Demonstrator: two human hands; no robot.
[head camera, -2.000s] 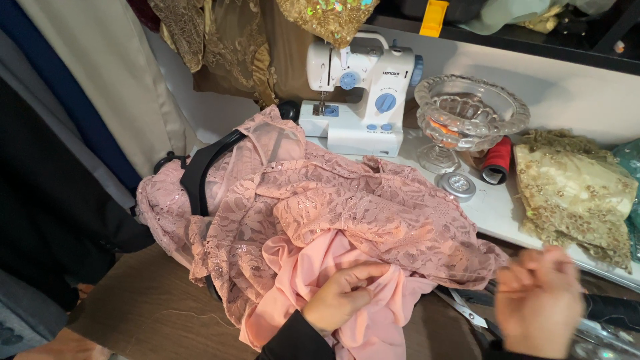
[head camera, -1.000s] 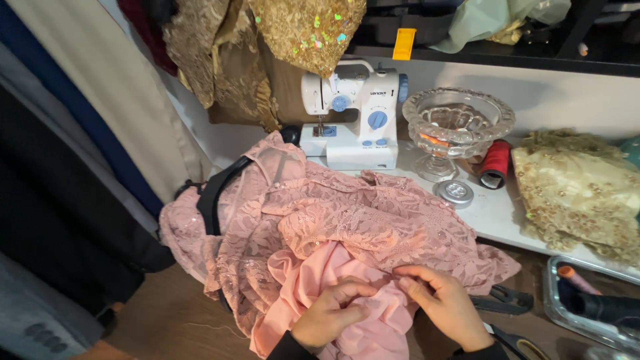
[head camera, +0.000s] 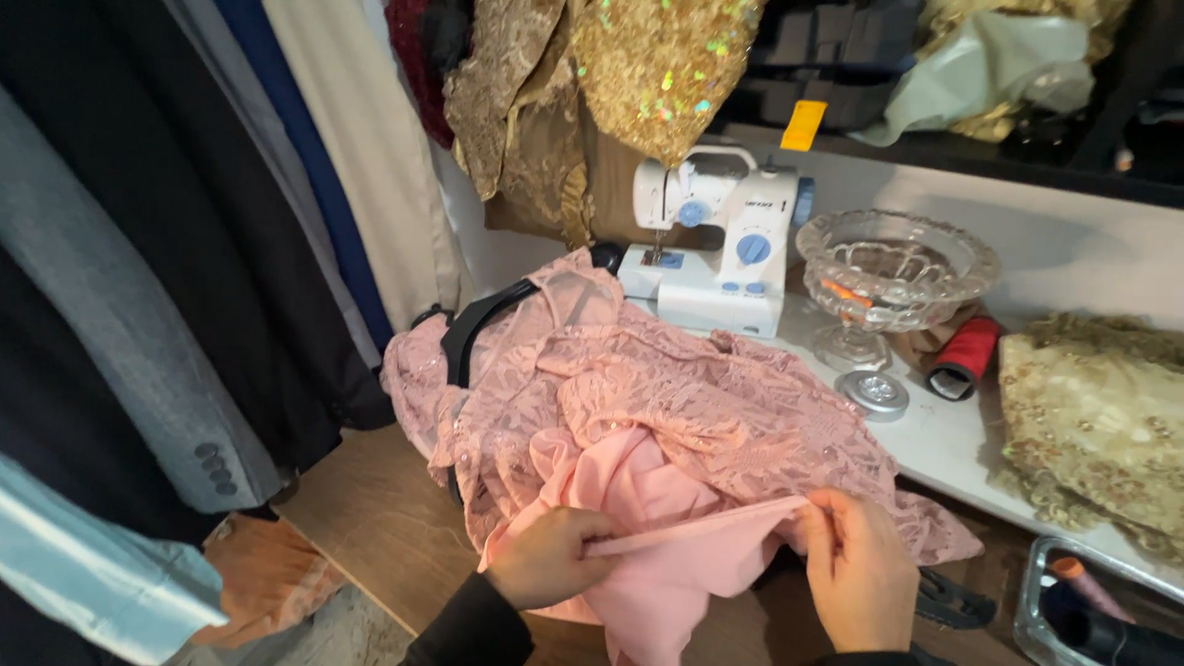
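Note:
A pink lace garment (head camera: 666, 398) with small sparkles lies heaped on the wooden table, a black hanger (head camera: 476, 328) at its left side. Its smooth pink lining (head camera: 684, 564) spills out at the front. My left hand (head camera: 555, 555) pinches the folded edge of this lining between thumb and fingers. At the other end of that edge, my right hand (head camera: 860, 569) grips the fabric with its fingertips, so the edge runs nearly straight between the two hands. Whether a needle or thread is in either hand cannot be seen.
Behind the garment stand a white sewing machine (head camera: 721, 250), a glass bowl (head camera: 897, 268), a silver round tin (head camera: 874, 393) and a red thread spool (head camera: 964, 359). Gold lace fabric (head camera: 1101, 425) and a clear tray (head camera: 1031, 592) are at right. Suits (head camera: 139, 231) hang at left.
My hands were close together on the lining one second ago; they are now apart, with the lining's edge stretched between them. Two seconds ago my right hand was raised off to the right.

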